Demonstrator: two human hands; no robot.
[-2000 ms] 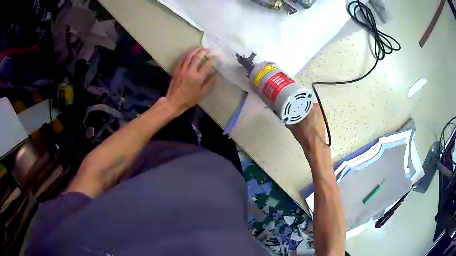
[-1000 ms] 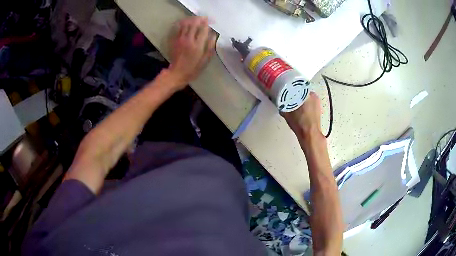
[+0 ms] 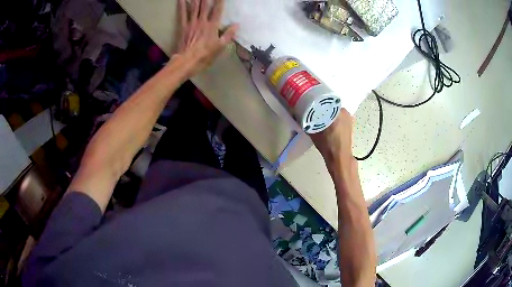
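The electric cloth cutter point(image 3: 300, 92), a grey-white cylinder with yellow and red labels, lies over the near edge of the white-topped fabric lay point(image 3: 342, 61). Its dark metal foot is at the lay's edge. My right hand point(image 3: 336, 133) is on the cutter, beneath its vented round end; its fingers are mostly hidden by the motor. My left hand point(image 3: 201, 32) lies spread, fingers apart, at the table edge beside the lay, left of the cutter's foot, holding nothing. A narrow blue offcut point(image 3: 286, 150) lies at the table edge.
A mottled gold-brown weight bar point(image 3: 373, 14) and a small weight with metal parts point(image 3: 328, 15) lie on the lay. A coiled black cord point(image 3: 432, 59) is at right. A grey cut stack point(image 3: 412, 216) carries a green stick point(image 3: 416, 223). Scraps point(image 3: 306, 232) lie below the table point(image 3: 314, 185).
My left hand has moved up along the table edge and its fingers have spread. The cutter has moved slightly left along the lay's edge, with my right hand still on it.
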